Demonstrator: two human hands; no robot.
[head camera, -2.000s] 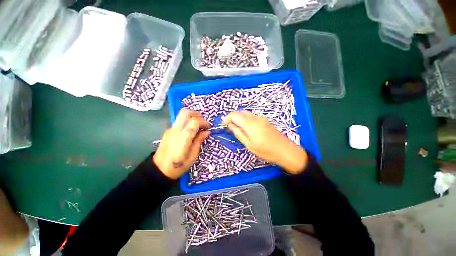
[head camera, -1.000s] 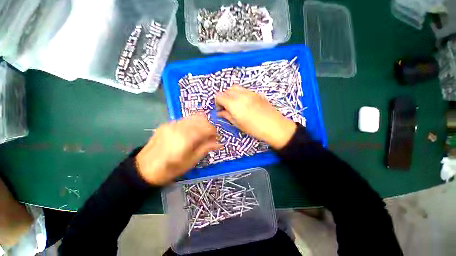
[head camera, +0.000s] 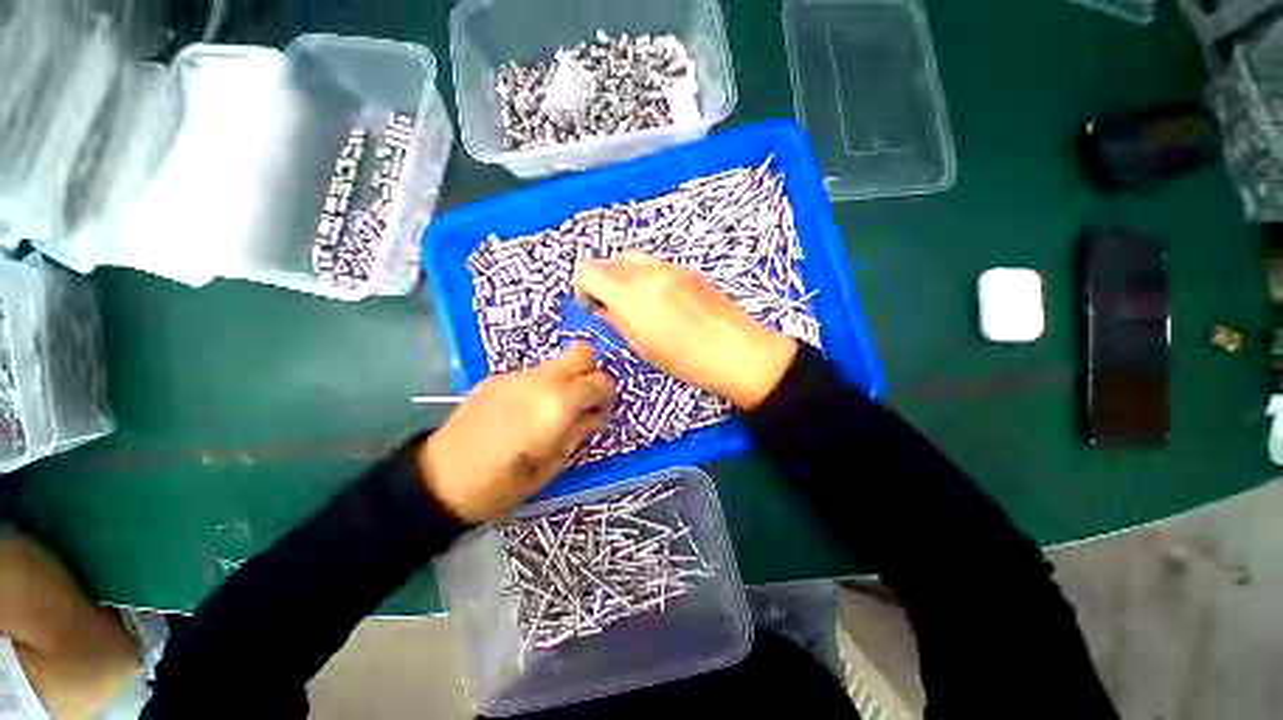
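Note:
A blue tray (head camera: 865, 369) holds many short metal sleeves (head camera: 528, 288) at left and below, and long thin pins (head camera: 732, 225) at upper right. My left hand (head camera: 521, 429) is over the tray's lower left, fingers closed, with a thin rod (head camera: 436, 400) sticking out to its left; its fingertip end is unclear. My right hand (head camera: 683, 324) is over the tray's middle with fingers curled down; what it holds, if anything, is hidden. A pin (head camera: 608, 341) shows between the hands, its support unclear.
An open clear box of rods (head camera: 598, 570) is nearest me. A far box of fittings (head camera: 591, 92), a left box of sleeves (head camera: 366, 197) and a clear lid (head camera: 870, 106) surround the tray. A white case (head camera: 1010, 305) and black phone-like object (head camera: 1126, 338) lie right. Another person's arm (head camera: 56, 633) shows lower left.
Two seconds ago my fingertips nearly met around a rod; they are now farther apart, my left hand lower than my right. The camera view has also shifted.

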